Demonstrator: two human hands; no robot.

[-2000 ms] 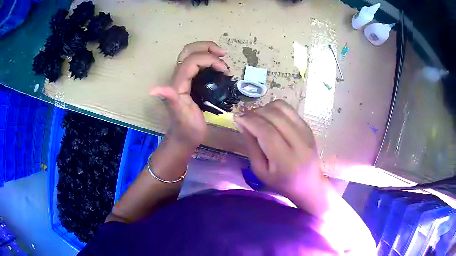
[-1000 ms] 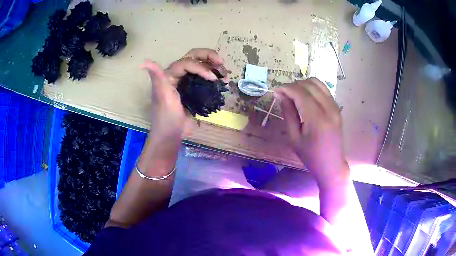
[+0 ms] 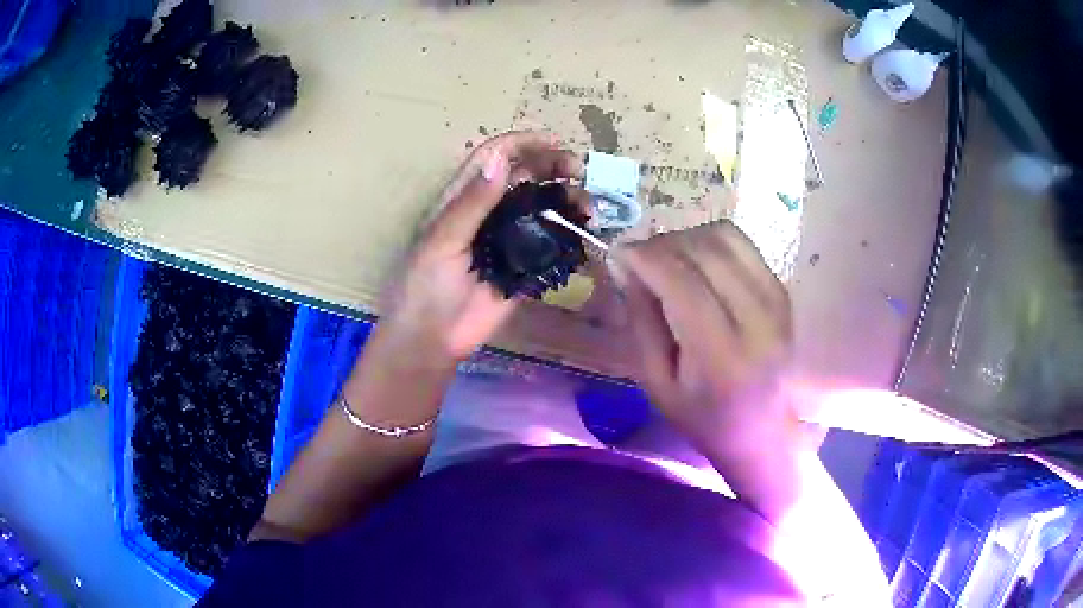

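Note:
My left hand (image 3: 457, 267) holds a black spiky hair piece (image 3: 529, 255) over the board, with its smooth, hollow-looking side facing up. My right hand (image 3: 707, 315) holds a white cotton swab (image 3: 578, 230) like a pen. The swab's tip is at the upper part of the piece's smooth face. The small whitish glue dish (image 3: 616, 213) with its pale square flap (image 3: 612, 173) lies just behind the piece, partly hidden by the left fingers and the swab.
Stained cardboard (image 3: 356, 143) covers the green bench (image 3: 42, 172). A black spiky cluster (image 3: 166, 101) lies at far left. Two white glue bottles (image 3: 909, 74) are at far right. A blue crate (image 3: 289, 416) of black pieces (image 3: 202, 428) stands below left. A yellow strip (image 3: 570, 292) lies near the front.
The piece has turned from spiky side up to smooth side up and moved slightly right. My right hand has brought the swab from the dish onto the piece.

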